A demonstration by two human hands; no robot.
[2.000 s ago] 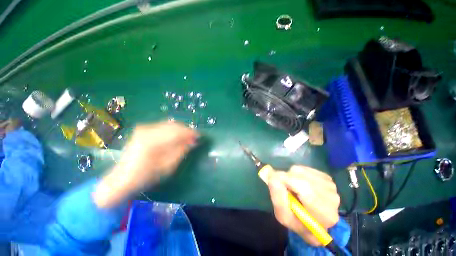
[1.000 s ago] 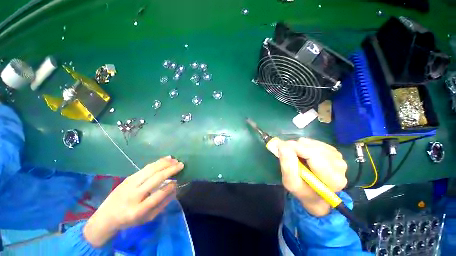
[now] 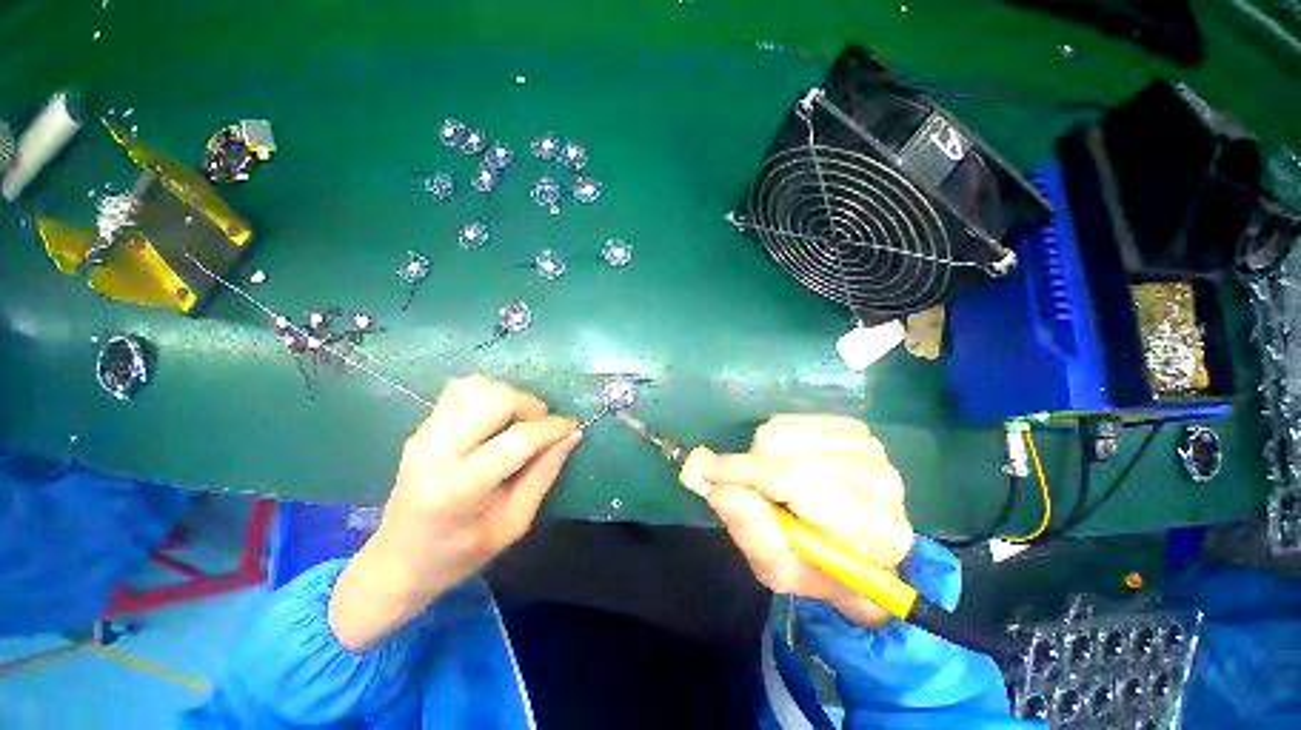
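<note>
My left hand (image 3: 464,499) pinches the thin silvery solder wire (image 3: 374,374), which runs from the yellow-sided reel stand (image 3: 174,254) at the left. The wire's end is at a small round board (image 3: 619,394) lying on the green bench. My right hand (image 3: 813,513) holds the soldering iron by its yellow handle (image 3: 845,565). The iron's tip is at the lower edge of the same board. Whether tip and wire touch is too small to tell. Several more round boards (image 3: 549,264) lie loose behind my hands. A pile of dark thin-legged bits (image 3: 323,340) lies near the wire.
The fume fan (image 3: 842,228) and blue soldering station (image 3: 999,335) stand at the right, cables at its front. A white pad (image 3: 869,344) is by the fan. Round housings (image 3: 123,367) sit far left and far right. Clear trays (image 3: 1106,663) are at lower right. A white roll (image 3: 43,143) is upper left.
My left hand has moved right and up, bringing the wire's end to the board. The iron's tip has moved left and down to the board. The view has shifted a little.
</note>
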